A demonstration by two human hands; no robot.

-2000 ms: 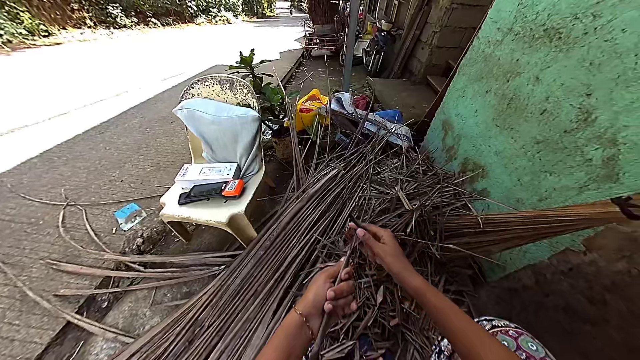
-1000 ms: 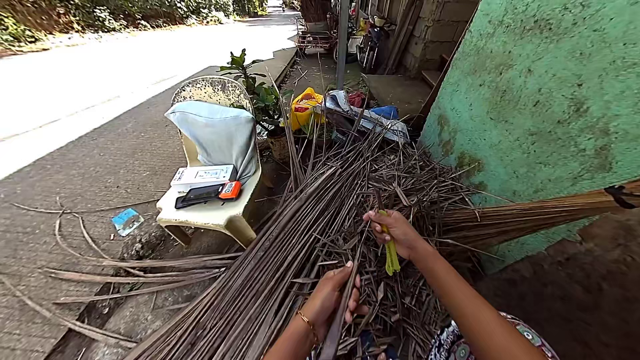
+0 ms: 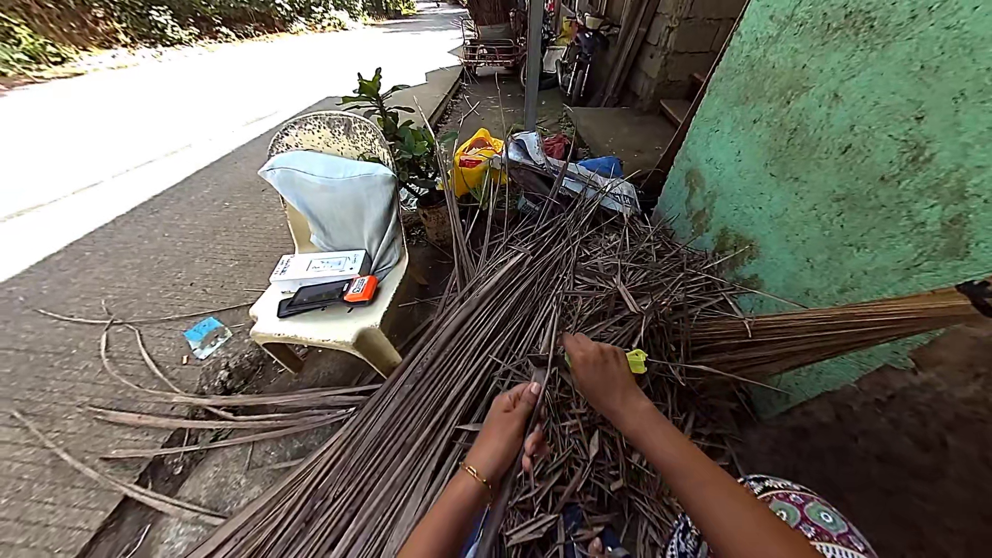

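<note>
My left hand (image 3: 508,426) holds a dried palm leaflet (image 3: 504,496) over the pile, its thumb on top. Close to its right, my right hand (image 3: 601,372) is closed around a yellow-green handle (image 3: 636,361); a short dark blade seems to lie against the leaflet between the hands. Beneath both hands spread long dried palm fronds (image 3: 411,411) and a heap of leaf scraps (image 3: 635,287). A bundle of thin midribs (image 3: 821,333), tied with a dark band, lies at the right.
A plastic chair (image 3: 333,329) at the left bears a pillow (image 3: 341,201), a white box (image 3: 319,267), a phone (image 3: 318,296) and an orange device (image 3: 360,289). Behind the pile are a yellow bag (image 3: 474,164), a potted plant (image 3: 407,147) and a metal post (image 3: 533,70). A green wall (image 3: 852,170) stands at the right.
My right hand has come back beside the left after being further off a second ago, when the yellow-green handle hung below it. The left hand still holds a leaflet.
</note>
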